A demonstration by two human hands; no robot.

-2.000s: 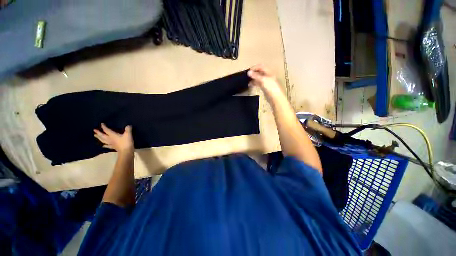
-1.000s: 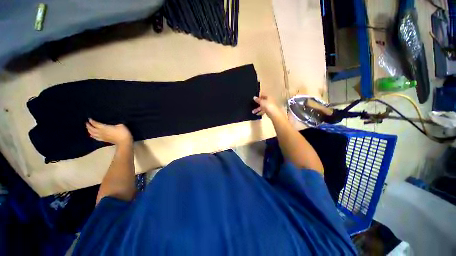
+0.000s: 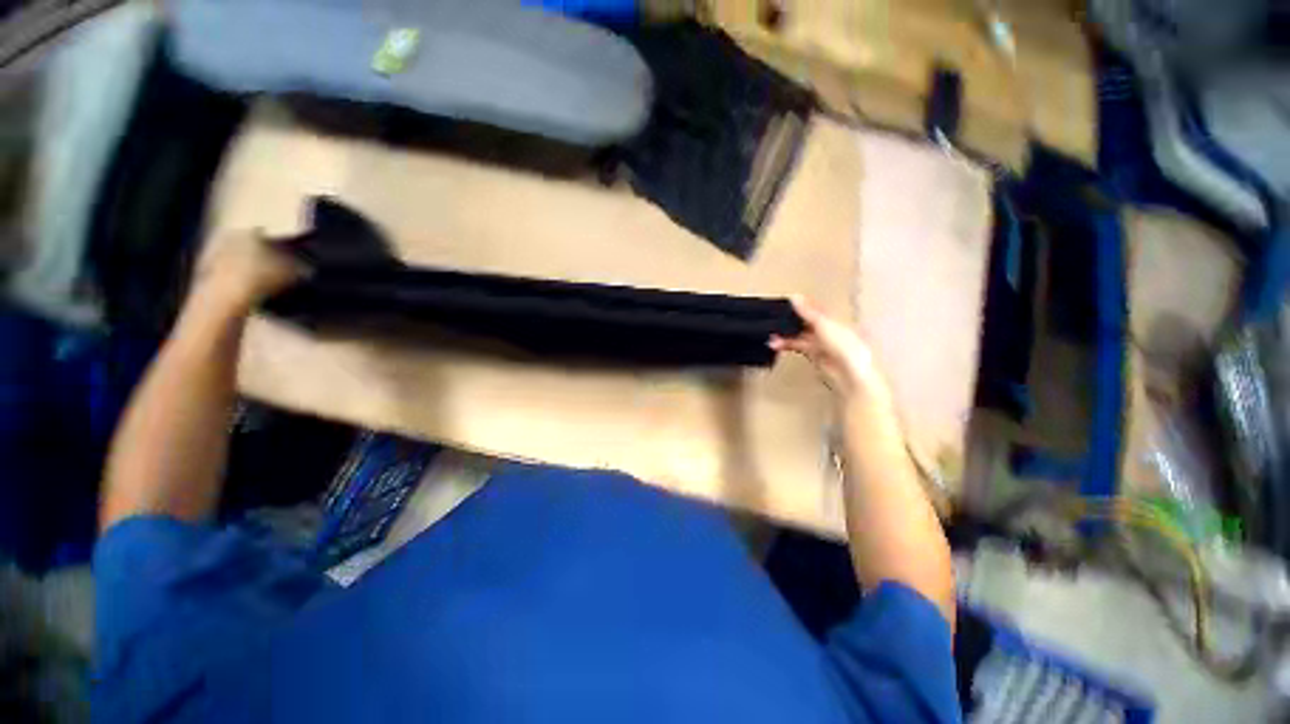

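Black trousers are stretched lengthwise between my hands over the beige pressing table, drawn into a narrow dark strip. A rounded black flap rises near their left end. My left hand is blurred and grips the left end. My right hand grips the right end, thumb and fingers on the corner. Blur hides the exact grip and whether the cloth's underside touches the table.
A grey padded board with a small yellow-green object lies across the far left. A stack of black hangers stands at the table's far side. A blue crate is at lower right, with a yellowish hose beyond it.
The trousers, flat and wide before, are now a narrow strip held at both ends. My left hand has moved to the far left end. The view has shifted and blurred.
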